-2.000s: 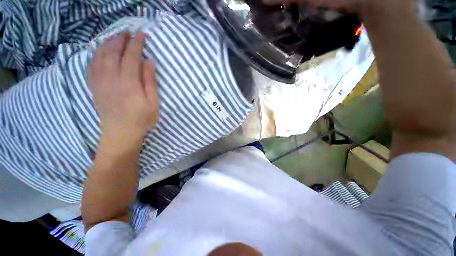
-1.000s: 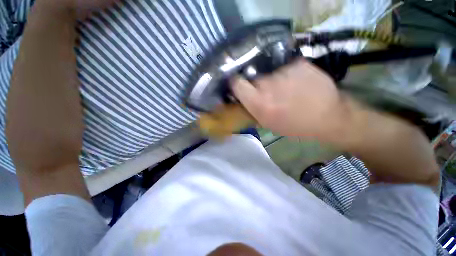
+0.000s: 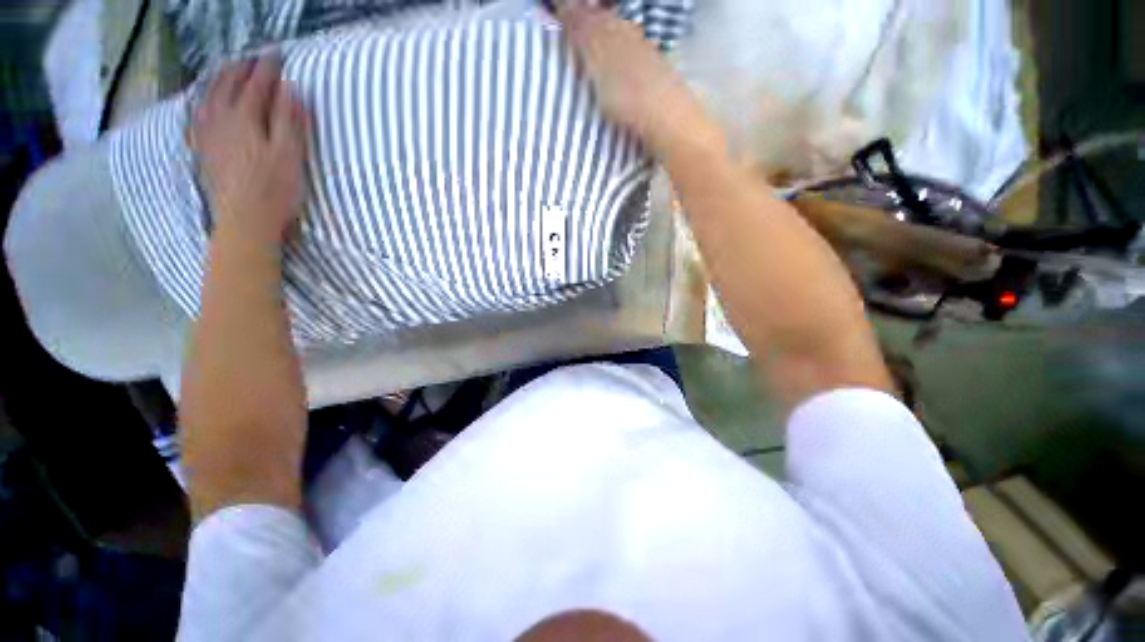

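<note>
A striped T-shirt [image 3: 440,163] lies over the padded pressing board [image 3: 75,276], with a small white label near its right end, beside the curved, open edge. My left hand [image 3: 254,151] rests on the shirt's left part, fingers pointing to the far edge; it holds nothing that I can see. My right hand [image 3: 628,82] is at the shirt's far right corner, its fingertips near the picture's top edge; whether they pinch the fabric is unclear. The shiny dark steam iron [image 3: 904,238] stands at the right, with no hand on it and a red light showing.
A striped heap [image 3: 239,23] lies along the board's far edge. White cloth [image 3: 854,88] covers the area at the upper right. A dark cord runs off right from the iron. A brown box [image 3: 1036,539] is on the floor at the lower right.
My right hand has let go of the iron and moved to the shirt's far right corner. The iron is now off the shirt, at the right. The view has shifted, showing the board's rounded left end.
</note>
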